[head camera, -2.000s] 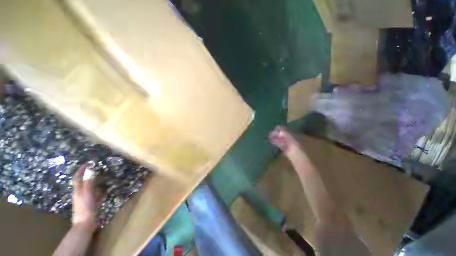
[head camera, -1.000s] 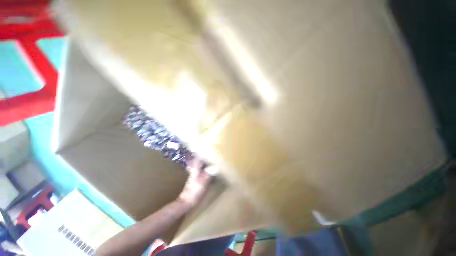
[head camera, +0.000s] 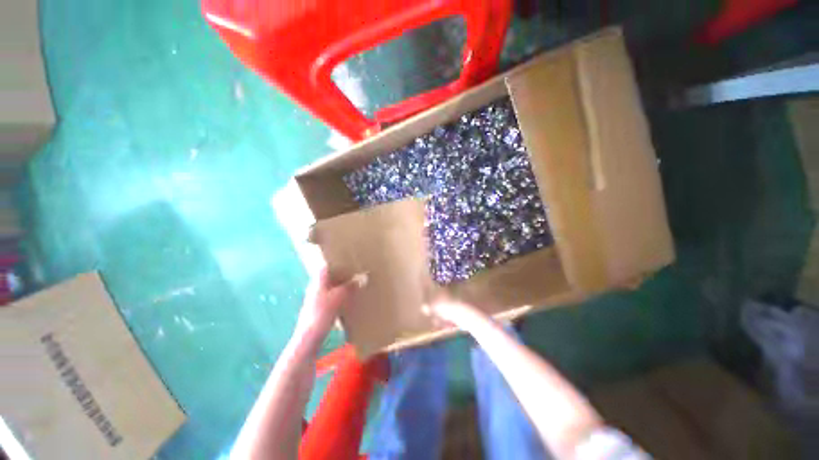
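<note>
An open brown carton (head camera: 620,180) on the floor holds a large heap of small glittering dark and silver components (head camera: 489,184). A flat, squarish cardboard piece (head camera: 382,260) lies over the carton's left part, covering some of the heap. My left hand (head camera: 334,292) grips its left edge, with the thumb on top and the other fingers hidden. My right hand (head camera: 440,313) is at its lower right edge, blurred, fingertips at the cardboard; whether it grips cannot be told for sure.
A red plastic stool (head camera: 359,54) stands against the carton's far side. Another red thing (head camera: 341,404) is by my legs. A printed cardboard box (head camera: 90,368) lies at the lower left on the green floor. A pale bar (head camera: 754,85) is at the upper right.
The view has swung so the whole carton shows. My left hand has left the heap and now holds the cardboard piece. My right hand has come back into view at that piece.
</note>
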